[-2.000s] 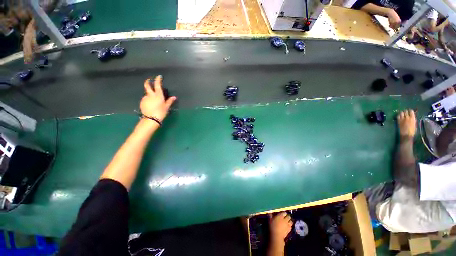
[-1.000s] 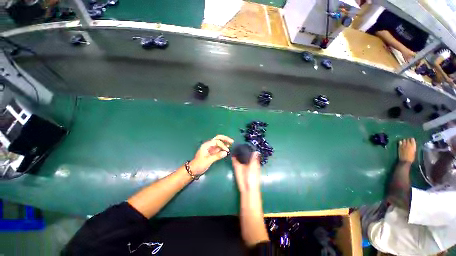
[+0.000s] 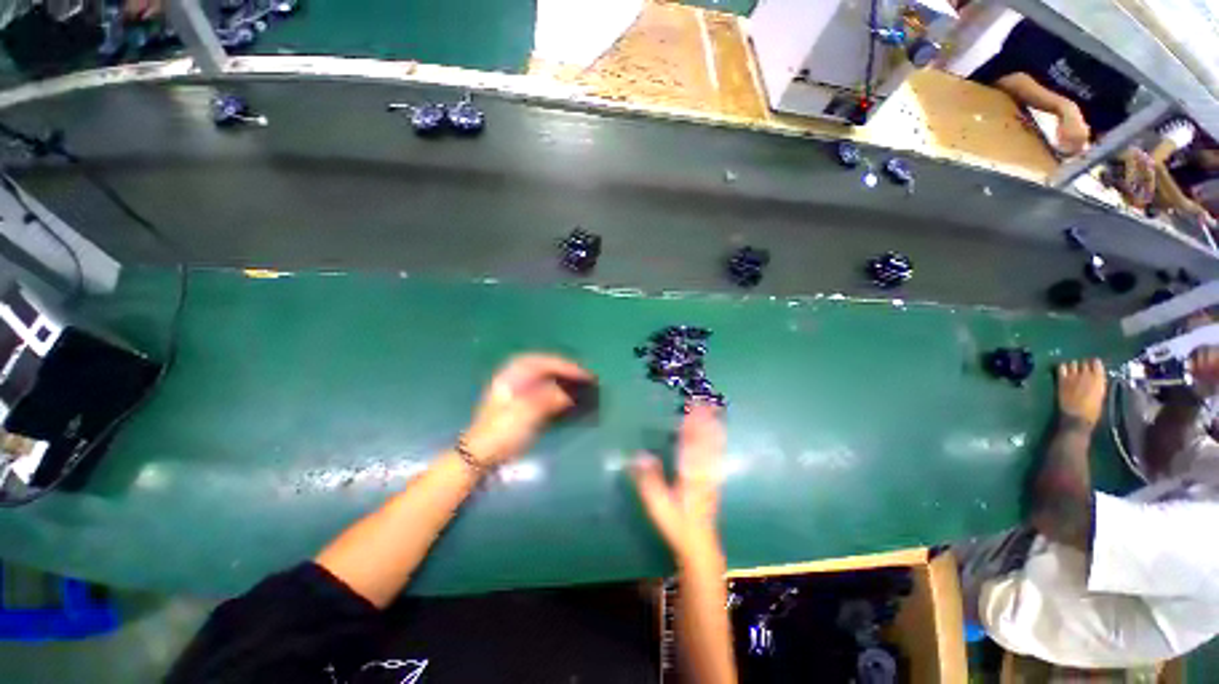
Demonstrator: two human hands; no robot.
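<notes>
My left hand [image 3: 521,408] is blurred above the green bench top, closed around a black housing [image 3: 578,396] that shows partly past the fingers. My right hand [image 3: 689,481] is blurred, thumb and fingers apart, with its fingertips at the near end of the heap of small black fittings [image 3: 678,358]. No item shows in it; whether the fingertips touch a fitting cannot be told. An open brown carton [image 3: 945,617] with black parts lies below the bench's near edge, right of my right forearm.
The grey conveyor [image 3: 401,201] runs beyond the green top, carrying several black units such as this one [image 3: 746,265]. A black unit [image 3: 1009,364] sits on the bench near another worker's hand [image 3: 1080,390]. A black and white block with cables [image 3: 80,401] stands at the left end.
The housing has passed from my right hand to my left. My left hand came back from the conveyor; my right came up from the carton, then moved to the fittings. Belt units shifted right.
</notes>
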